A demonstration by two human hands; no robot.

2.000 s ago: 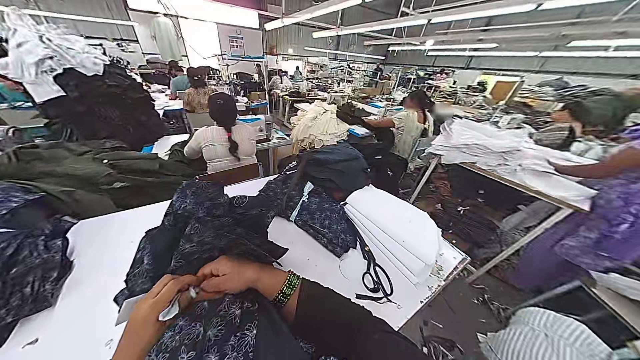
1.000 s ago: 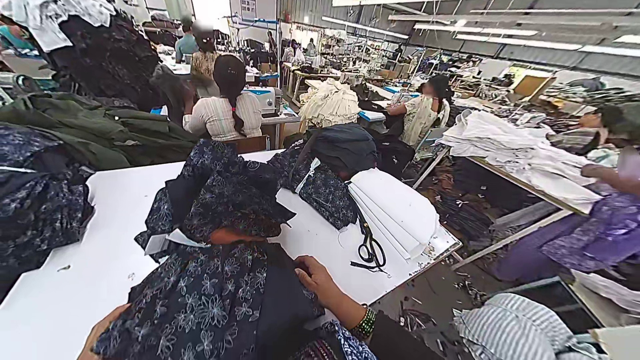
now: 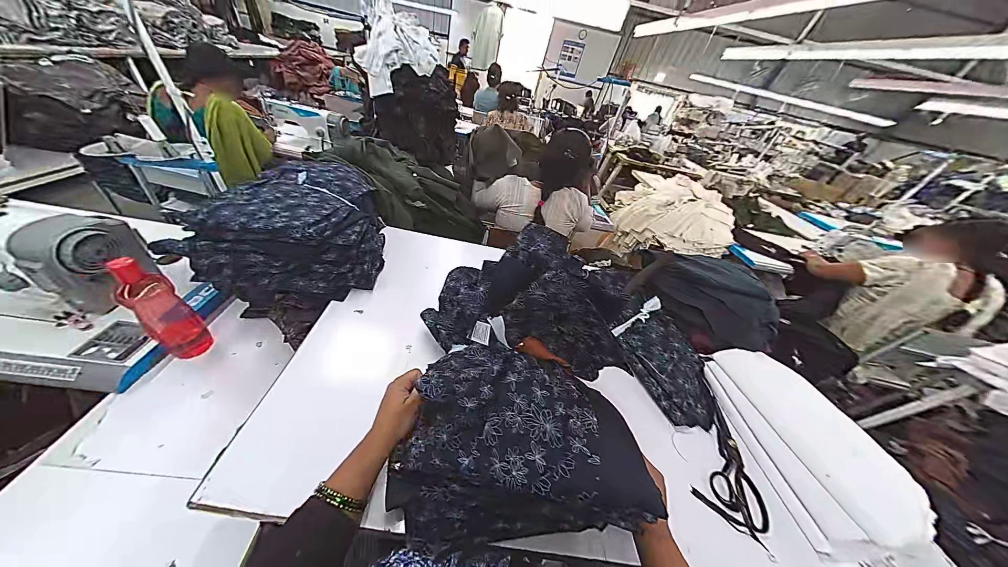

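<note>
My left hand (image 3: 402, 403) grips the left edge of a stack of dark navy floral-printed cloth pieces (image 3: 528, 441) over the near edge of the white table. At the stack's lower right, my right hand (image 3: 655, 504) is mostly hidden under the cloth, its fingers out of sight. Behind the stack lies a crumpled heap of the same cloth (image 3: 551, 315) with a white label, an orange-brown patch showing beneath. A bundle tied with a white strip (image 3: 665, 362) rests beside it. Black-handled scissors (image 3: 736, 492) lie to the right, next to white cut pieces (image 3: 819, 441).
A red plastic bottle (image 3: 163, 311) stands at the left by a sewing machine (image 3: 71, 252). A tall pile of navy printed cloth (image 3: 276, 228) sits on the table's far left. Dark folded cloth (image 3: 709, 295) lies at the back right. Several people sit at work beyond the table.
The navy cloth in front of me has been lifted and drawn toward the table's near edge, with a hand at each side. The view has swung left, bringing the red bottle in.
</note>
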